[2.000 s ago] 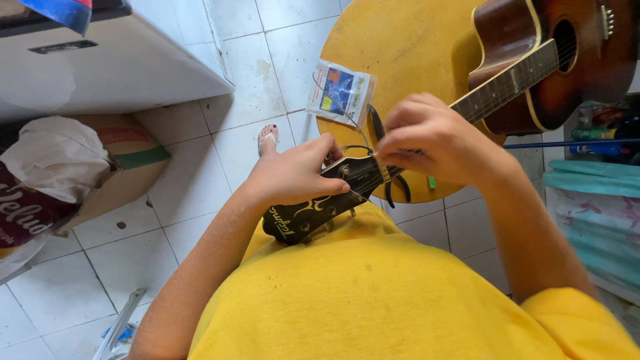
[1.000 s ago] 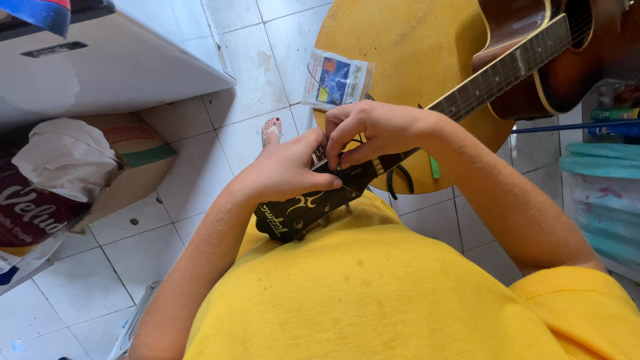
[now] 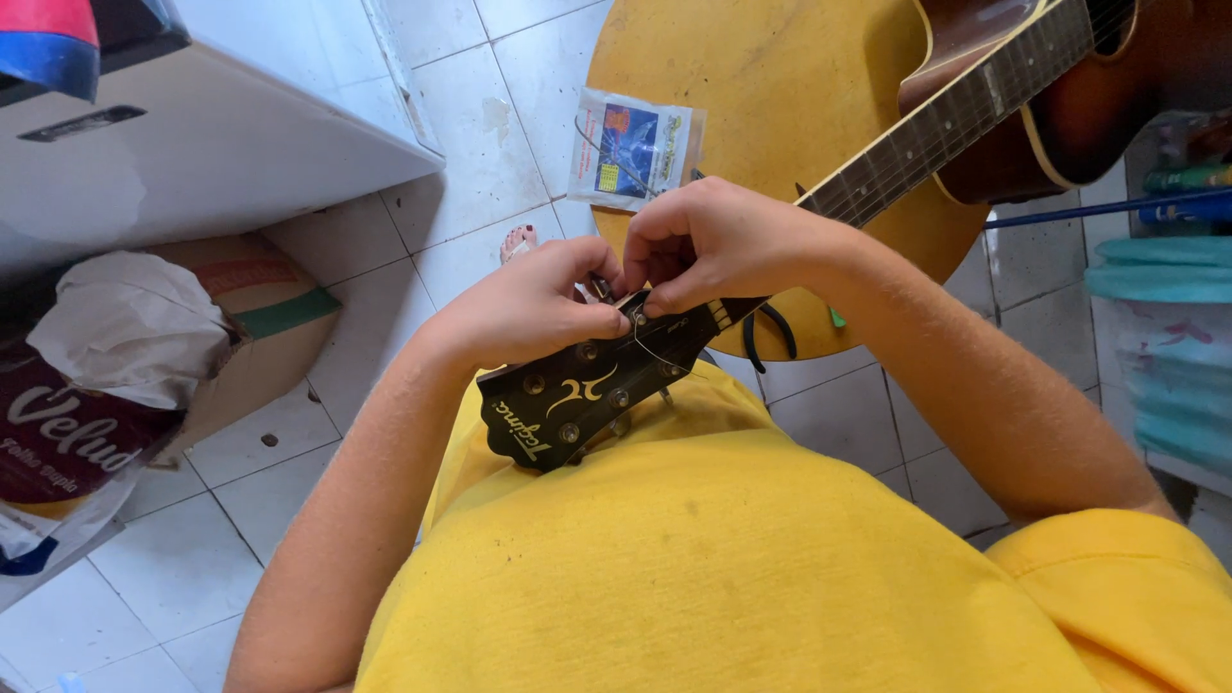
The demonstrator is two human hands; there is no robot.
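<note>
An acoustic guitar point(image 3: 1049, 120) lies slanted across a round yellow table, its black Tagima headstock point(image 3: 553, 409) against the yellow shirt. My left hand point(image 3: 544, 308) is at the headstock's upper edge, thumb and fingers around a tuning machine there. My right hand point(image 3: 707, 245) pinches at the same peg, its thumb on the headstock face beside the post. A thin guitar string point(image 3: 654, 354) curves from that post across the headstock towards the opposite edge. The fingertips of both hands nearly touch, and the right fingers partly hide what they pinch. Several other tuning posts show on the face.
On the round table point(image 3: 760, 87) lie a plastic string packet point(image 3: 630, 149) and black-handled pliers point(image 3: 770, 337), partly under the guitar neck. A white appliance point(image 3: 241, 144) and a cardboard box point(image 3: 260, 327) stand at left. At right are a blue rod point(image 3: 1078, 210) and a bin with a teal rim point(image 3: 1155, 267).
My right hand has moved from over the neck near the nut to the tuning peg beside my left hand. The string's curve across the headstock now shows plainly.
</note>
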